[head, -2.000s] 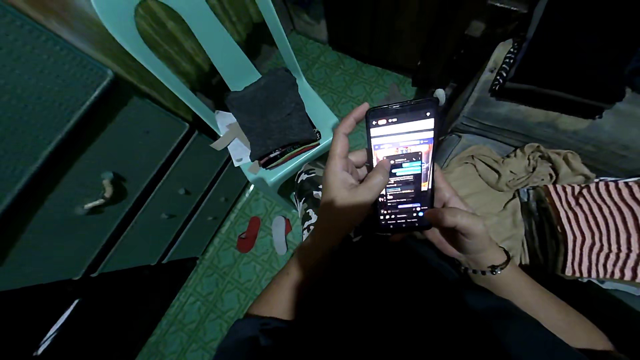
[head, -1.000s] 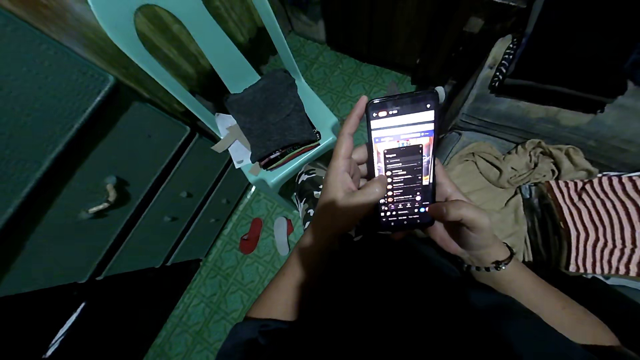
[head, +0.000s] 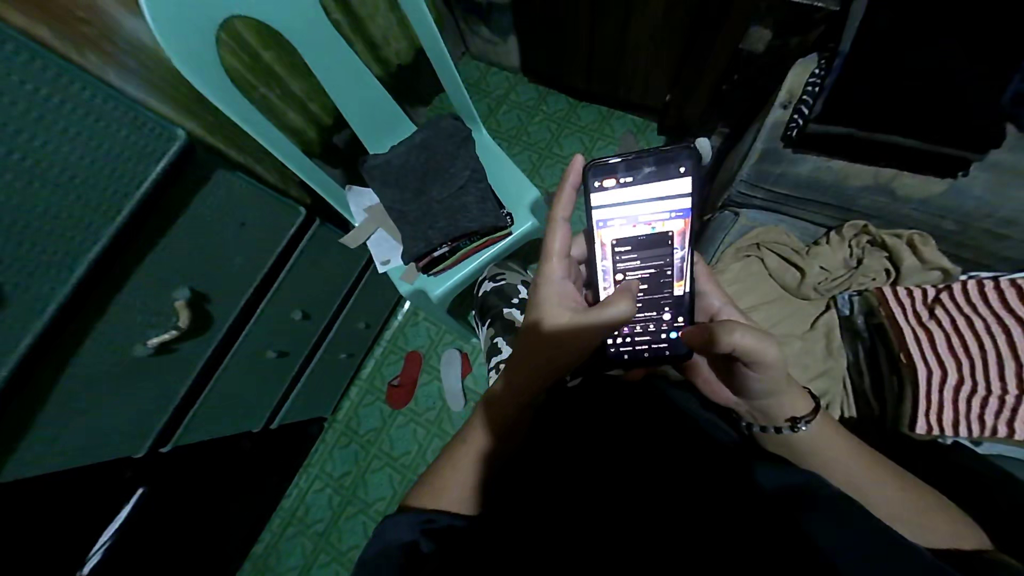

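A black smartphone (head: 640, 256) with a lit screen is held upright between both hands. My left hand (head: 564, 296) grips its left edge, with the thumb laid over the lower part of the screen and the fingers partly behind the phone. My right hand (head: 740, 352) supports the lower right side, its thumb at the bottom right corner; a beaded bracelet (head: 784, 424) is on that wrist. The screen shows a dark window over a brighter page. Beyond the left hand, a stack of folded clothes with a dark grey garment (head: 436, 188) on top rests on a light green plastic chair (head: 512, 188).
Green drawers (head: 232, 320) stand at the left. Red and grey slippers (head: 404, 380) lie on the green patterned floor (head: 368, 488). To the right are a crumpled tan cloth (head: 784, 296), a striped folded garment (head: 960, 352) and black folded cloth (head: 904, 88) on a grey seat.
The left thumb has shifted over the phone screen, and the dark window on the screen shows different content. Both hands still hold the phone in about the same place.
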